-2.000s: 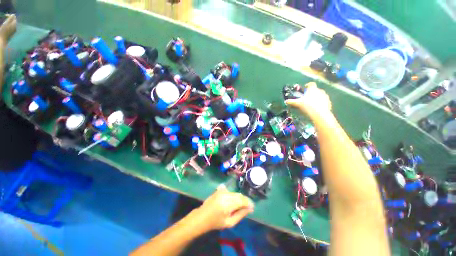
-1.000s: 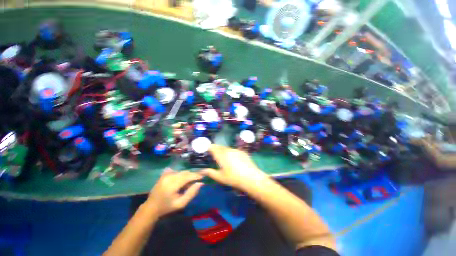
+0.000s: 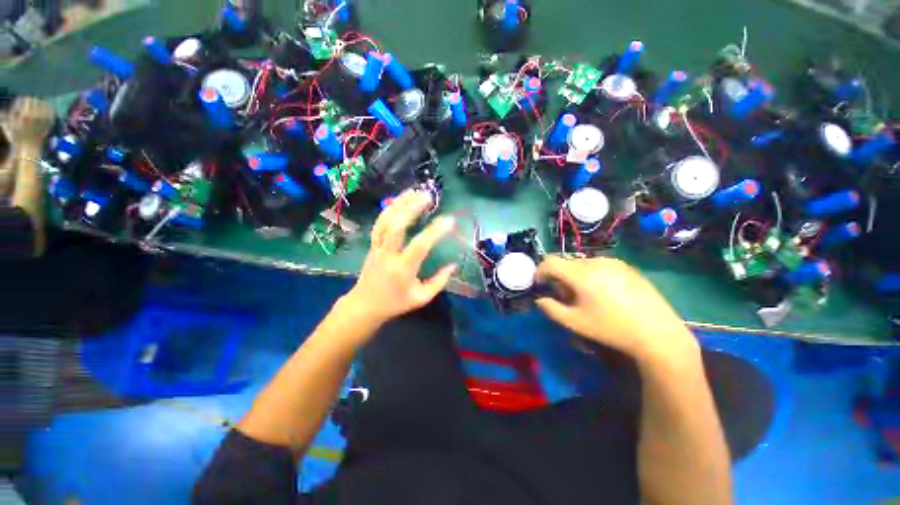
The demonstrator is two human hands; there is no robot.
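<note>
A black speaker housing with a round silver-white driver and a blue cell sits near the front edge of the green bench. My right hand grips its right side between thumb and fingers. My left hand is just left of the housing, fingers spread, with its fingertips close to thin red and white wires and a second black housing behind. I see nothing held in the left hand.
Many part-built units with blue cells, white drivers, green circuit boards and loose wires crowd the green bench. Another person's hand is at the far left. A blue stool and a red stool stand below the bench.
The view has shifted. My hands, close together one second ago, are now apart. My left hand has opened out; my right hand now grips the housing's side.
</note>
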